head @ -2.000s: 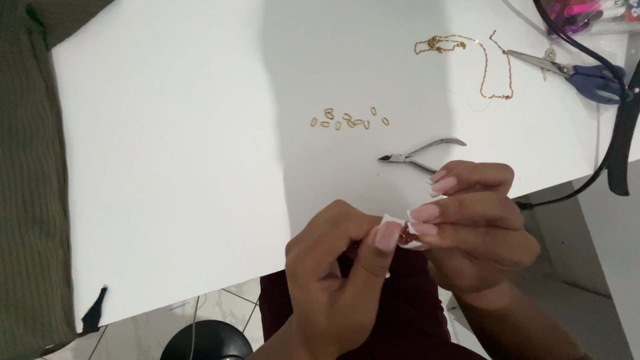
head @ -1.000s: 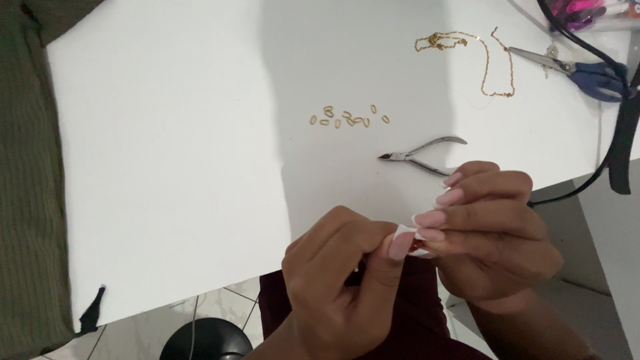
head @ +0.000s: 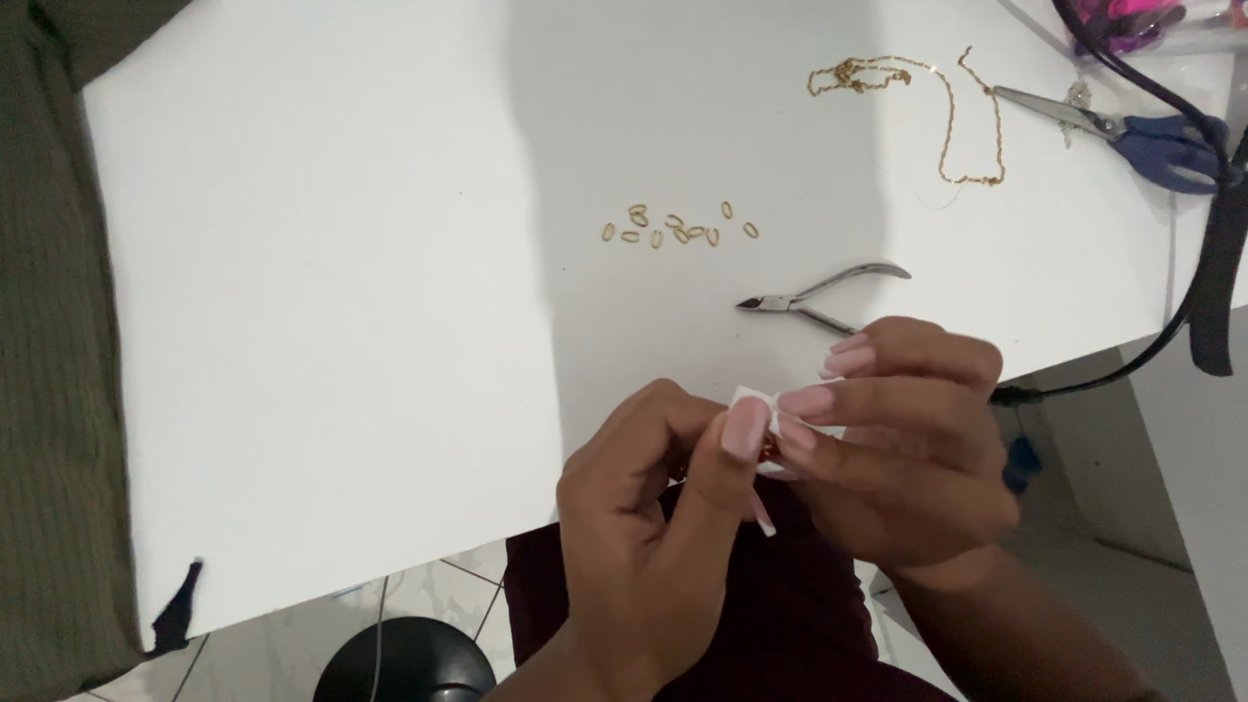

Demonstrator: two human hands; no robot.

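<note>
My left hand (head: pixel 653 517) and my right hand (head: pixel 897 448) meet at the table's front edge, fingertips together on a small white piece (head: pixel 775 414), perhaps paper or card. A bit of gold chain (head: pixel 769 448) shows between the fingers; most of both is hidden. Just beyond my right hand lie metal nippers (head: pixel 777 303), their handles apart and one partly covered by my fingers. Several small gold oval links (head: pixel 682 232) are scattered on the white table farther up. A thin gold chain (head: pixel 949 112) lies in loose bends at the upper right.
Scissors with blue handles (head: pixel 1160 151) lie at the right, their tips at the gold chain. A black cable (head: pixel 1160 83) runs down the right side, near a bag of pink and purple items (head: pixel 1131 24). Green ribbed cloth (head: pixel 58 370) covers the left edge. A black round seat (head: pixel 405 663) stands below.
Both hands have shifted slightly to the right, still together on the white piece. The fingers of my right hand have moved a little. The nippers, links and chain on the table have not moved.
</note>
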